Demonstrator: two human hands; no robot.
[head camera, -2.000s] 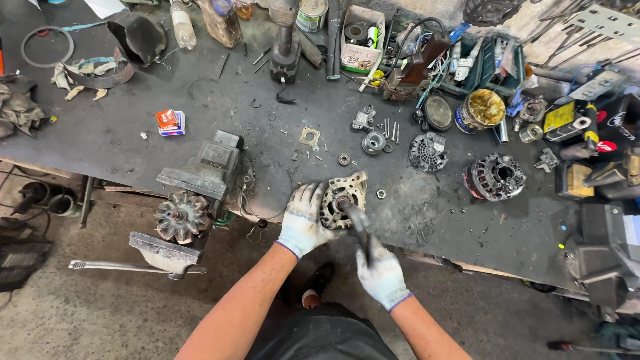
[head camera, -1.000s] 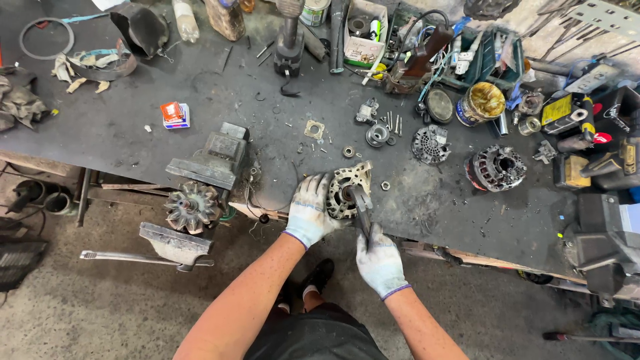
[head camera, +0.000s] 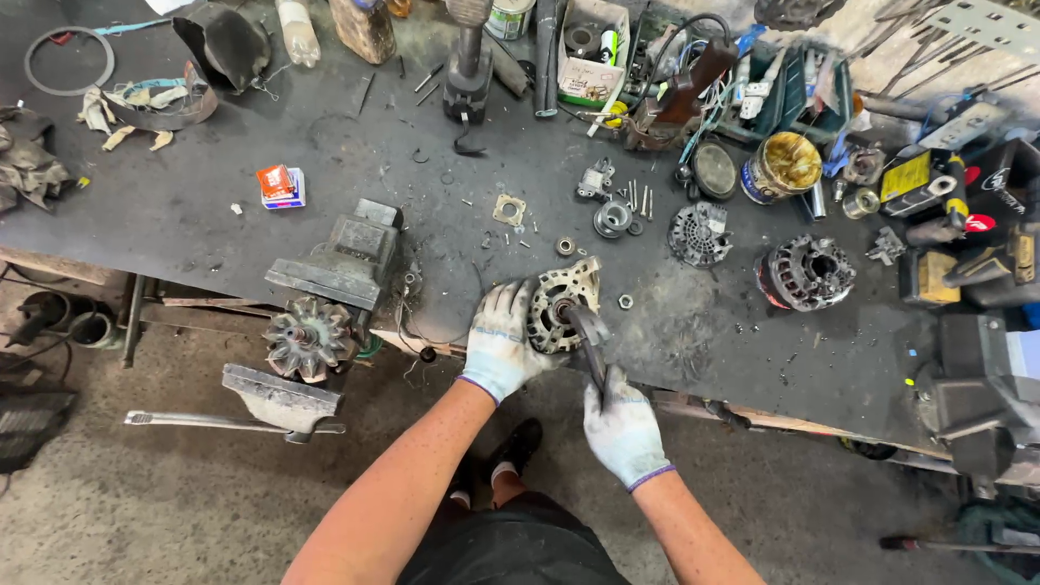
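Observation:
My gloved left hand (head camera: 501, 337) grips the left side of an alternator end housing (head camera: 561, 309) at the bench's front edge. In my gloved right hand (head camera: 622, 422) is the dark handle of a hammer (head camera: 591, 333), its head over the housing's centre. What the head touches there cannot be made out. Just right of the housing lies a hex nut (head camera: 625, 301), and a small bearing (head camera: 565, 245) lies behind it. A pulley (head camera: 612, 219), several bolts (head camera: 644, 201) and a square retainer plate (head camera: 509, 210) are further back.
Left of my hands a bench vise (head camera: 333, 260) holds a claw-pole rotor (head camera: 307, 337). A slotted rear cover (head camera: 699, 236) and a stator assembly (head camera: 806, 274) lie to the right. An impact driver (head camera: 468, 73), an open grease tin (head camera: 782, 166) and small boxes (head camera: 282, 187) stand further back.
The hammer in my right hand has shifted and tilted over the housing. My left hand keeps its hold on the housing.

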